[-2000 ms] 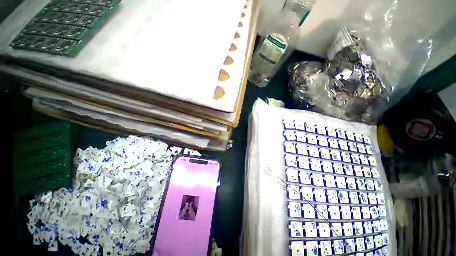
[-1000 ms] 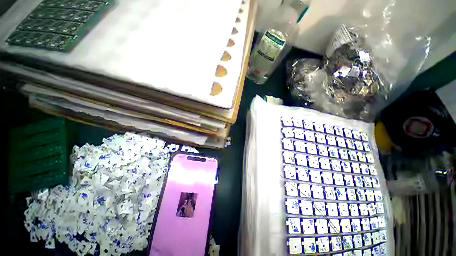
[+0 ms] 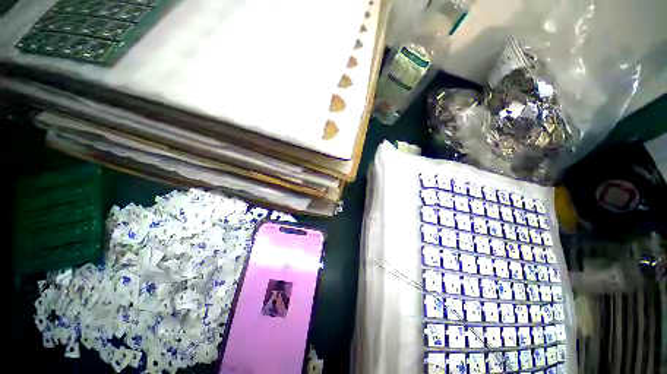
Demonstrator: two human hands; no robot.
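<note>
Neither of my hands is in the picture. A smartphone (image 3: 292, 270) with a lit pink-purple screen lies at the bottom centre, its lower end cut off by the frame edge. A loose heap of small white square pieces (image 3: 168, 277) with blue marks lies to its left, touching or close to its edge. To the right, a large grid of white square pieces (image 3: 490, 274) in rows with dark blue lines lies on a white padded stack (image 3: 391, 234). A plain green panel (image 3: 58, 219) lies flat left of the heap.
Layered sheet stacks (image 3: 241, 80) stand at the upper left with green PCB panels (image 3: 88, 29) on top. Behind are a clear bottle (image 3: 404, 77) and a clear plastic bag of shiny silver pieces (image 3: 523, 117). A black round item (image 3: 618, 191) and ridged dark strips (image 3: 622, 332) are at the right.
The view shifts slightly between frames. No object has visibly moved on the bench, and no hand appears in any frame.
</note>
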